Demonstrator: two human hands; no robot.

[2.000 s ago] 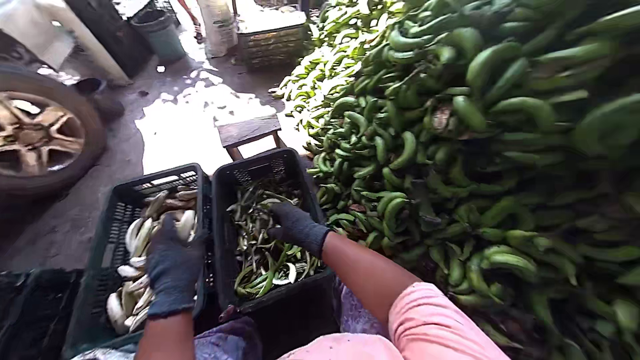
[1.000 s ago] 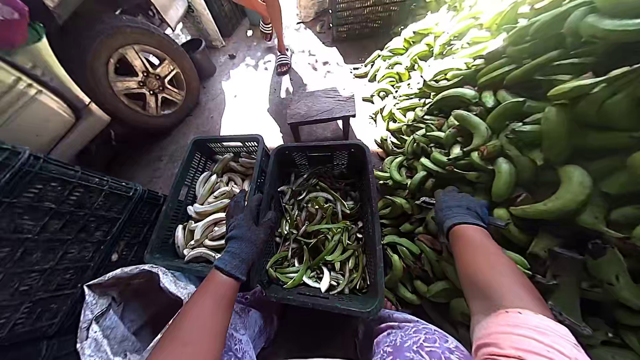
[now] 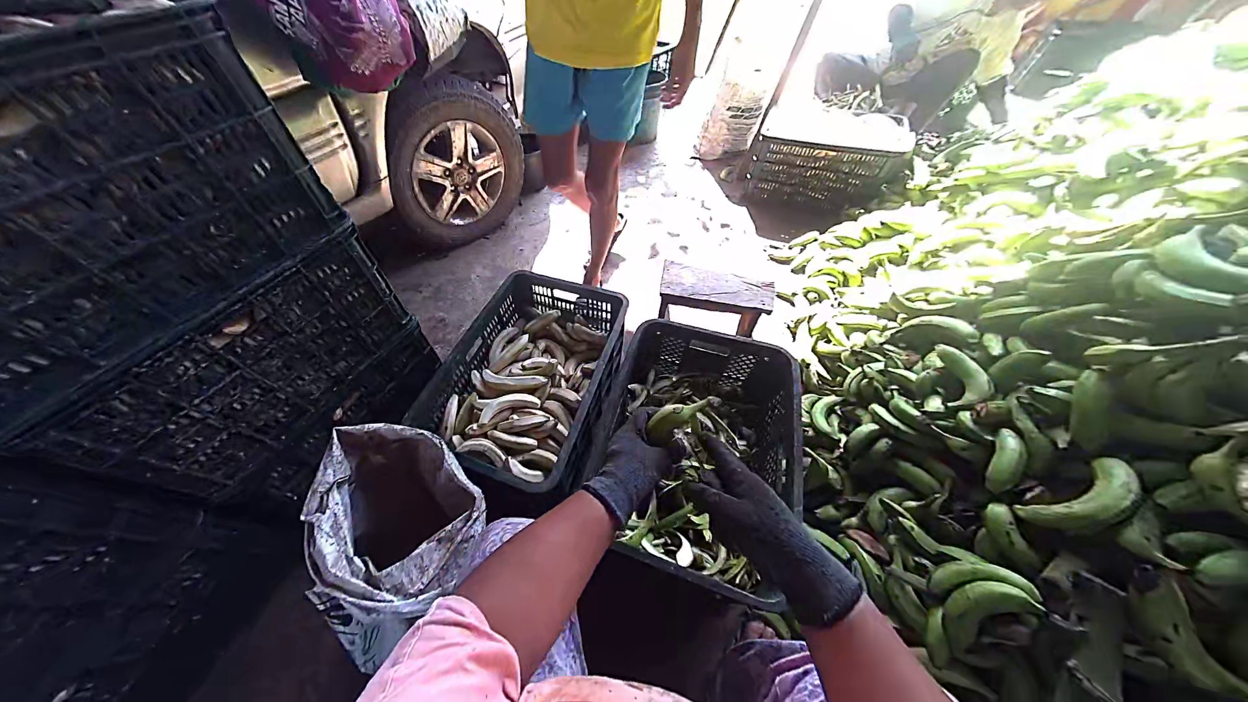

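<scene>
Both hands wear dark grey gloves over a black plastic crate (image 3: 792,429) of green peels (image 3: 717,561). My left hand (image 3: 639,463) is closed around a green plantain (image 3: 673,421). Close by on the right, my right hand (image 3: 765,517) has its fingers at the peels and the plantain's near side; whether it grips something, such as a knife, cannot be told. Left of the peel crate stands another black crate (image 3: 612,312) with peeled plantains (image 3: 522,390) in it. A large heap of green plantains (image 3: 1102,497) lies to the right.
Stacked black crates (image 3: 195,253) rise at the left, beside an open woven sack (image 3: 331,507). A small wooden stool (image 3: 717,286) stands beyond the peel crate. A person in blue shorts (image 3: 585,97) stands near a vehicle wheel (image 3: 456,166). Farther back are a full crate (image 3: 824,171) and another person (image 3: 902,68).
My right hand has moved from the plantain heap to over the peel crate. A green plantain is now in my left hand. The person beyond shows more fully as the view has tilted up.
</scene>
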